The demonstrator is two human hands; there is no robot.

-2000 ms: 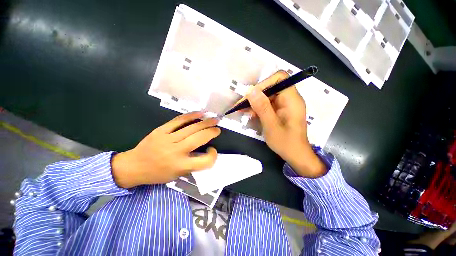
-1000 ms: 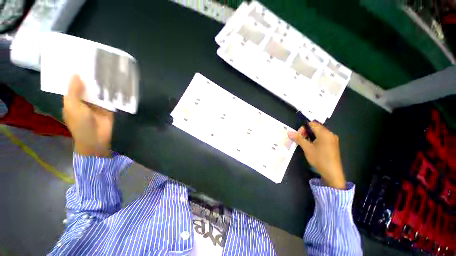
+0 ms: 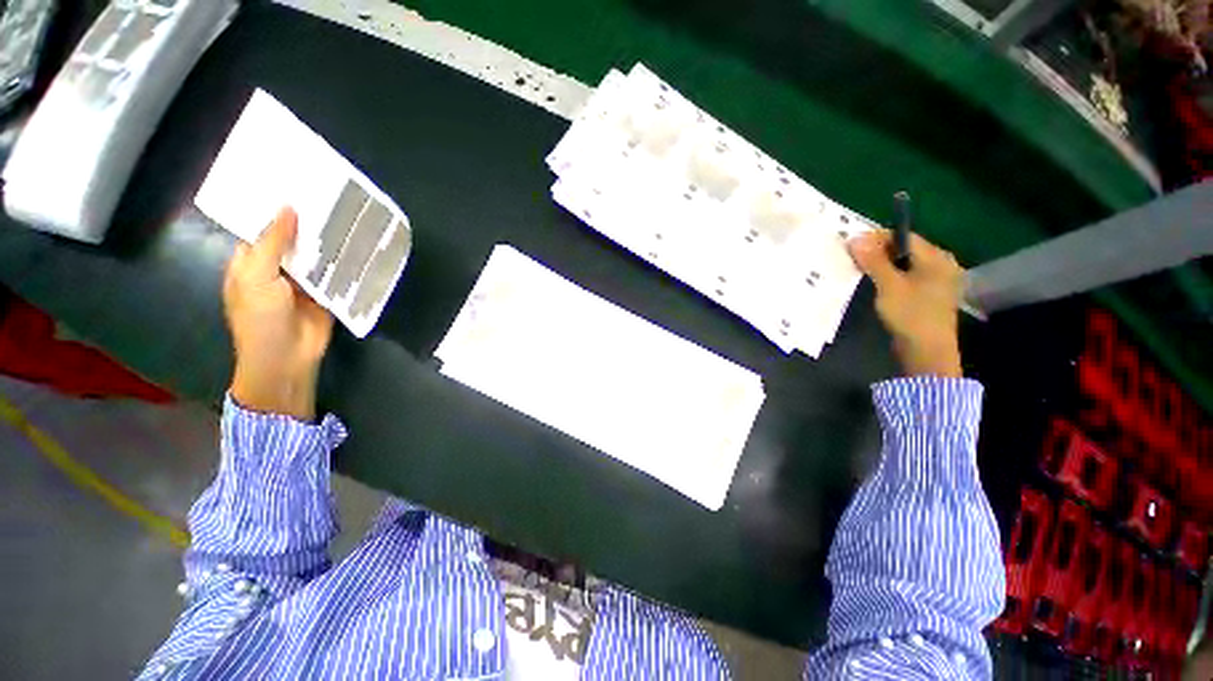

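Observation:
My left hand (image 3: pixel 277 326) holds a white release liner sheet (image 3: pixel 253 166), curled, with dark grey parallel bands on its right part. My right hand (image 3: pixel 921 295) holds the black tweezers (image 3: pixel 902 226) upright between its fingers. Its thumb and fingertip are at the right end of the fanned stack of part sheets (image 3: pixel 705 200), which shows pale grey squares and small dark marks. Whether they pinch a sheet is unclear. A plain-looking white sheet (image 3: pixel 599 386) lies on the dark green bench in front of me, touched by neither hand.
A thick whitish bundle with grey blocks (image 3: pixel 100 127) lies far left. A pale metal edge rail (image 3: pixel 439 56) runs along the bench's far side, with a grey bar (image 3: pixel 1104 246) at right. Black trays with red parts (image 3: pixel 1104 492) are at lower right. A yellow floor line is at left.
My hands have parted from the middle sheet. My left hand has moved left, raising the liner sheet. My right hand has moved right and up with the tweezers to the stack. The view has also shifted.

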